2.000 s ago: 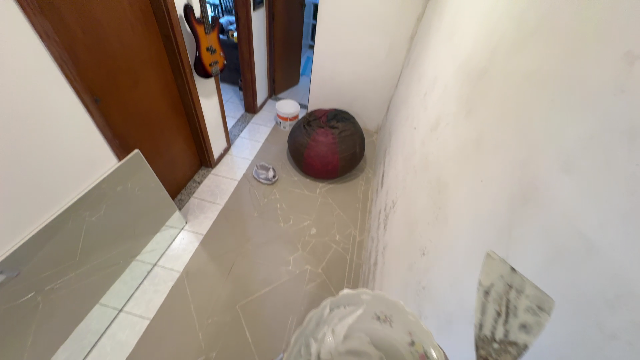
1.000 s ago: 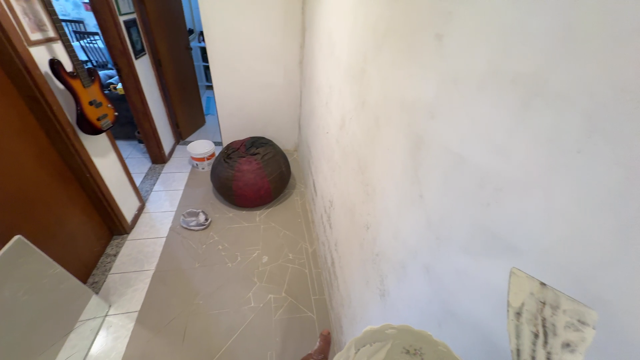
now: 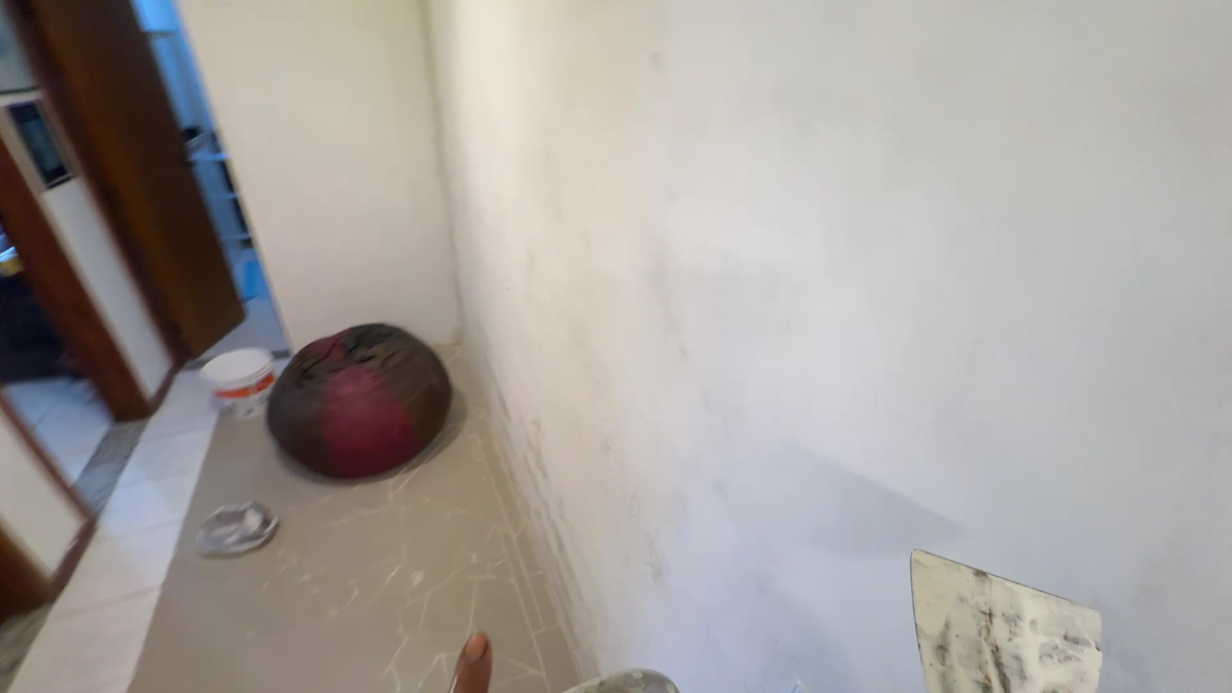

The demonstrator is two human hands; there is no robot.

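At the bottom edge, left of centre, one fingertip of my left hand (image 3: 474,662) shows beside the rim of a pale container (image 3: 630,682); the rest of that hand is out of frame, so its grip cannot be told. A putty knife's wide blade (image 3: 1006,626), smeared with white compound and dark marks, points upward at the lower right. Its handle and my right hand are below the frame. The blade stands before a white wall (image 3: 818,289) with grey stains low down.
A dark and maroon beanbag (image 3: 361,409) sits in the far corner, with a white plastic bucket (image 3: 241,375) to its left. A crumpled grey-white item (image 3: 237,528) lies on the floor covering (image 3: 318,597). Wooden doorways are at left.
The view has swung right toward the wall. The container shows far less than before, and a fingertip is now visible that was hidden two seconds ago.
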